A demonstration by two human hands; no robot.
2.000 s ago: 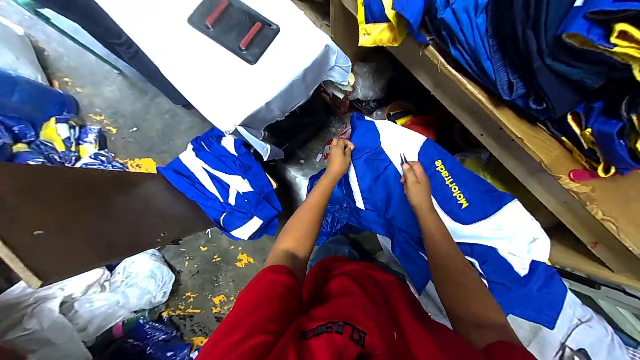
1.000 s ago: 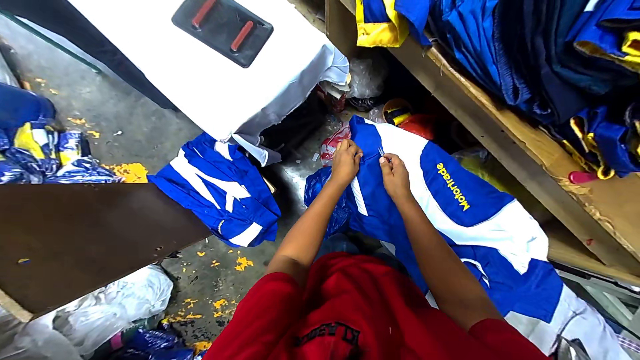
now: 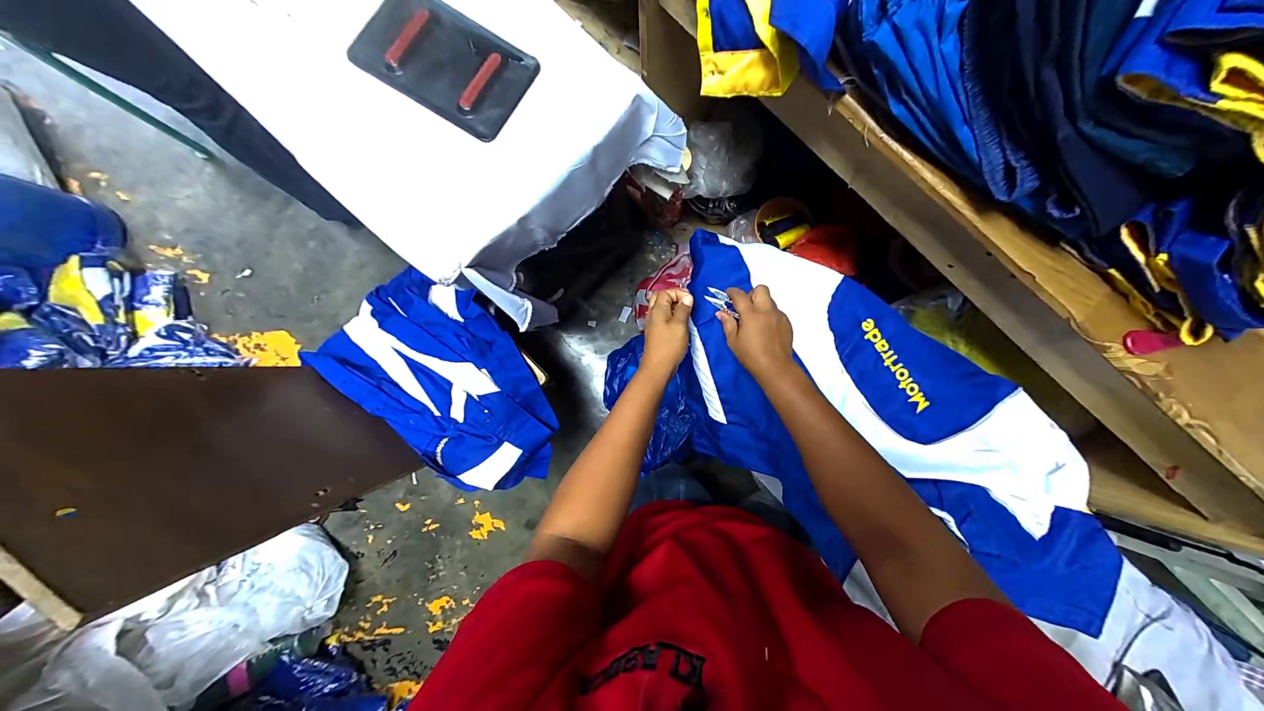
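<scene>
A blue and white garment (image 3: pixel 928 434) with yellow lettering lies spread beneath my forearms and to their right. At its upper left part, my left hand (image 3: pixel 669 321) pinches the edge of the blue cloth between thumb and fingers. Small metal thread snips (image 3: pixel 719 299) are in my right hand (image 3: pixel 756 331), their blades pointing toward my left hand and slightly apart. Just a short gap separates the two hands. Any loose thread there is too small to make out. Another blue and white garment (image 3: pixel 434 380) lies folded to the left, on the corner of a brown board.
A white-covered table (image 3: pixel 326 109) bears a black tray (image 3: pixel 444 64) with red bars. Stacked blue and yellow garments fill a wooden shelf (image 3: pixel 987 222) at right. The brown board (image 3: pixel 178 464) juts in from the left, above white plastic bags (image 3: pixel 237 602) on the floor.
Two seconds ago my right hand was farther from my left; one second ago they were close together at the cloth. Now the right hand with the snips is slightly apart again.
</scene>
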